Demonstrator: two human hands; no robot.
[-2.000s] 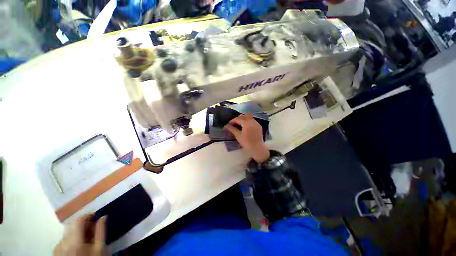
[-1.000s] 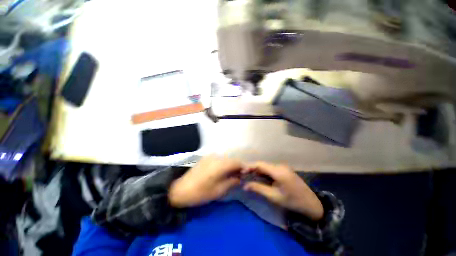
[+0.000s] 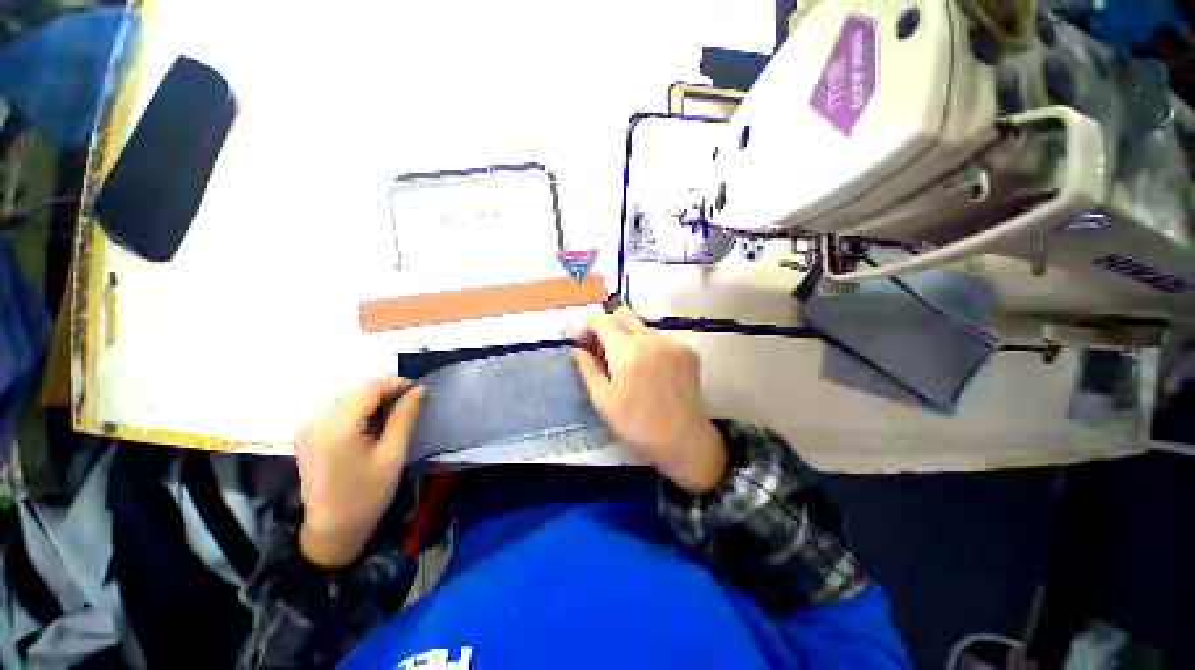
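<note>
A grey fabric piece (image 3: pixel 505 403) is held by both hands over the lower part of the template, near the table's front edge. My left hand (image 3: pixel 354 458) pinches its left end. My right hand (image 3: pixel 645 390) pinches its upper right corner. The template (image 3: pixel 478 233) lies on the table with a dark rectangular outline, an orange strip (image 3: pixel 478 301) and a small triangle sticker. A black edge shows just above the grey fabric, mostly hidden by it.
The sewing machine head (image 3: pixel 904 118) with a purple sticker stands at the right. Grey cut pieces (image 3: pixel 904 338) lie under its arm. A black rounded slab (image 3: pixel 168 160) lies at the table's left. The white table (image 3: pixel 210 353) has a yellowish edge.
Both hands have moved from the wearer's lap up onto the template, now spreading the grey fabric over its black piece. Two seconds ago my right hand was at the pieces under the machine arm.
</note>
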